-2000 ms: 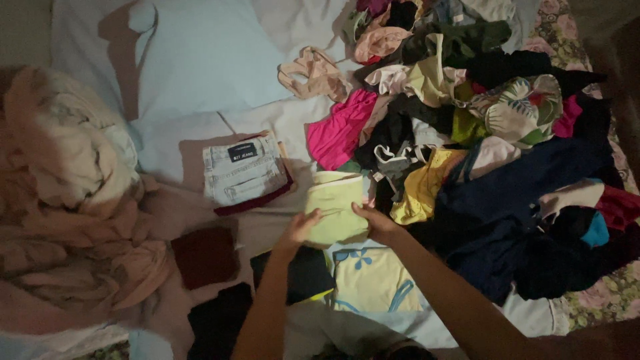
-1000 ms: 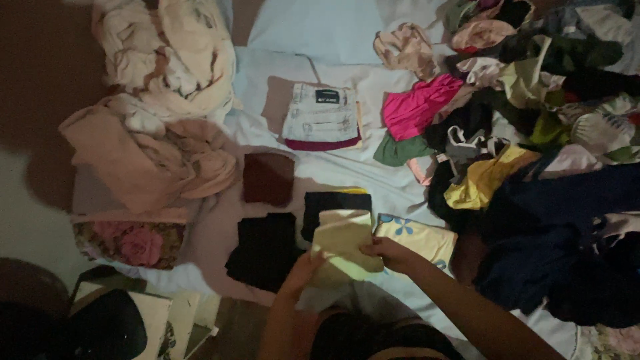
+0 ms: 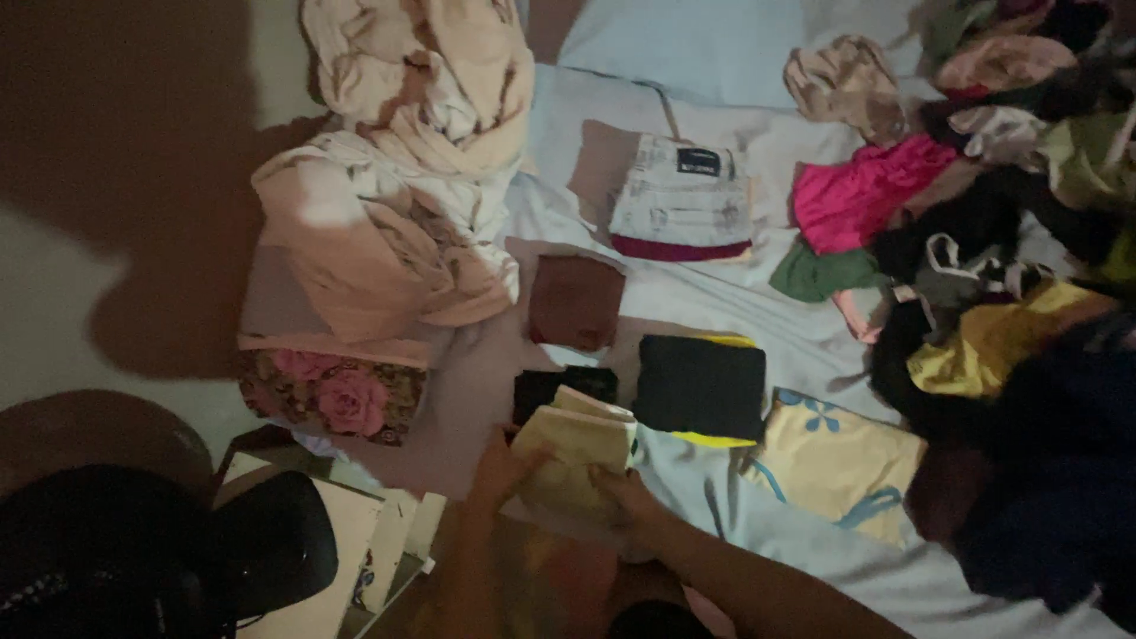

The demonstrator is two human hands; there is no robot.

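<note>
Near the bed's edge, my left hand (image 3: 504, 470) and my right hand (image 3: 624, 497) grip a folded pale yellow garment (image 3: 572, 444) from its two sides. It partly covers a folded black garment (image 3: 541, 388). Just right lies a dark folded garment (image 3: 701, 386) with yellow showing at its edges, then a folded cream cloth with blue flowers (image 3: 839, 461). Beyond them are a folded brown cloth (image 3: 577, 302) and light denim jeans (image 3: 682, 200), folded on top of a maroon piece.
A loose heap of mixed clothes (image 3: 985, 231) covers the right side. A crumpled peach blanket (image 3: 399, 204) lies at the left, above a rose-patterned fabric (image 3: 346, 399). At lower left stand a black object (image 3: 160, 550) and a whitish box-like piece (image 3: 302, 541).
Both hands have carried the pale yellow garment from beside the clothes heap to the bed's near edge, by the black garment. The view has swung left.
</note>
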